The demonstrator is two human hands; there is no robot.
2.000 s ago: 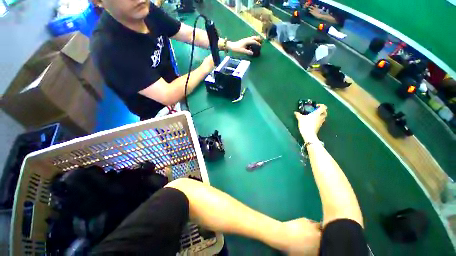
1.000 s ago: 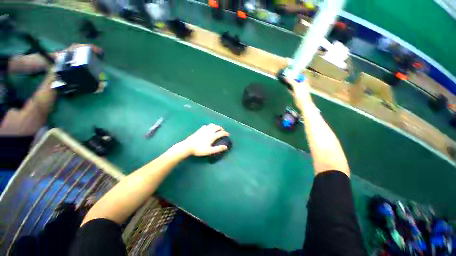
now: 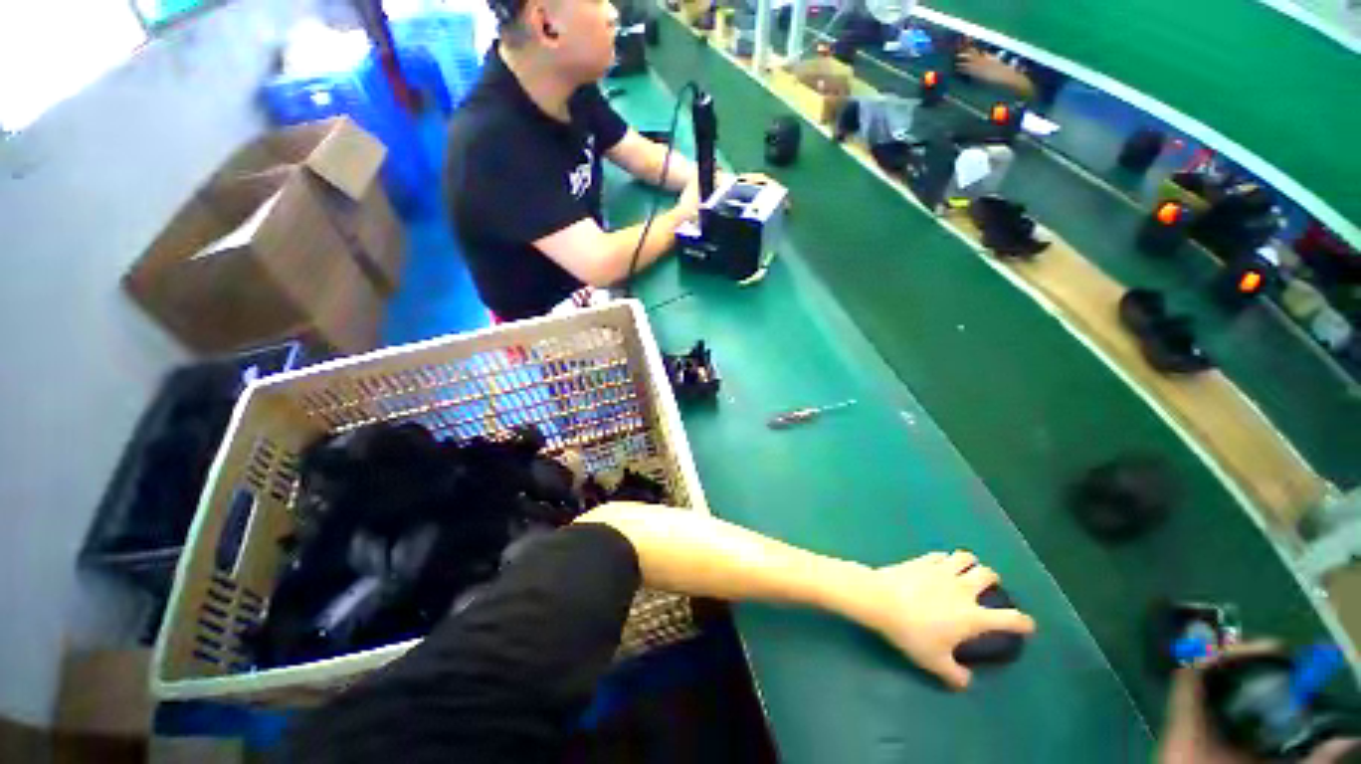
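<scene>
My left hand [image 3: 943, 615] is closed around a rounded black housing shell [image 3: 993, 639] on the green bench. My right hand [image 3: 1194, 716] is at the lower right edge, partly cut off and blurred. It holds a wired inner unit [image 3: 1261, 699], dark with a bright blue part. Another wired unit [image 3: 1196, 633] with a blue part lies just behind my right hand on the darker green belt. A round black piece [image 3: 1122, 497] lies farther up the belt, blurred.
A beige lattice crate [image 3: 448, 352] with black shells [image 3: 433, 523] stands at my left. A black part [image 3: 691, 372] and a screwdriver [image 3: 811, 414] lie on the bench. A neighbouring worker [image 3: 530, 179] sits beyond, by a black-and-white box [image 3: 736, 227]. Cardboard boxes [image 3: 276, 246] stand far left.
The view has swung left, bringing the crate and neighbour back into full view. My right hand has come back from the far shelf side, now with a unit. My left hand stays on the black shell.
</scene>
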